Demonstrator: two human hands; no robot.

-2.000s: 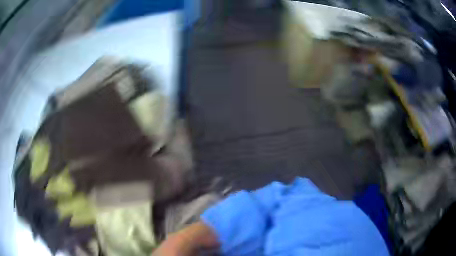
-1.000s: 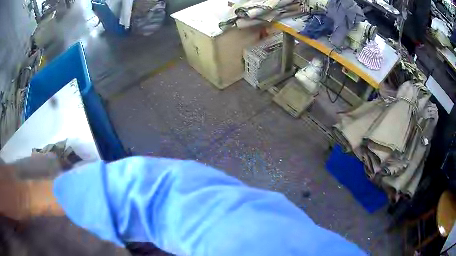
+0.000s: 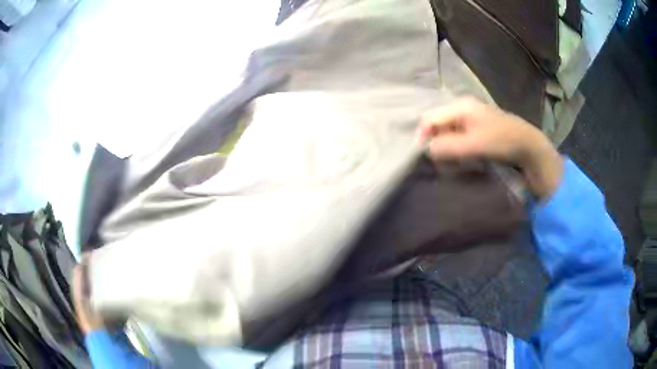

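A large part-sewn garment piece of taupe-grey cloth with a dark brown underside spans the middle of the view, blurred by motion. My right hand pinches its edge at the right, with brown cloth hanging below the fingers. My left hand is at the far left end of the piece, partly hidden behind the cloth; its fingers wrap the end. A small yellow-green bit shows in a fold near the middle.
The white table lies behind and left. A garment pile with brown and beige pieces is at the upper right. A hanging stack of pieces is at the lower left. Dark floor shows at the right.
The view has swung from the floor and benches back to the table. The large piece is now stretched between both hands. My left hand has come into view.
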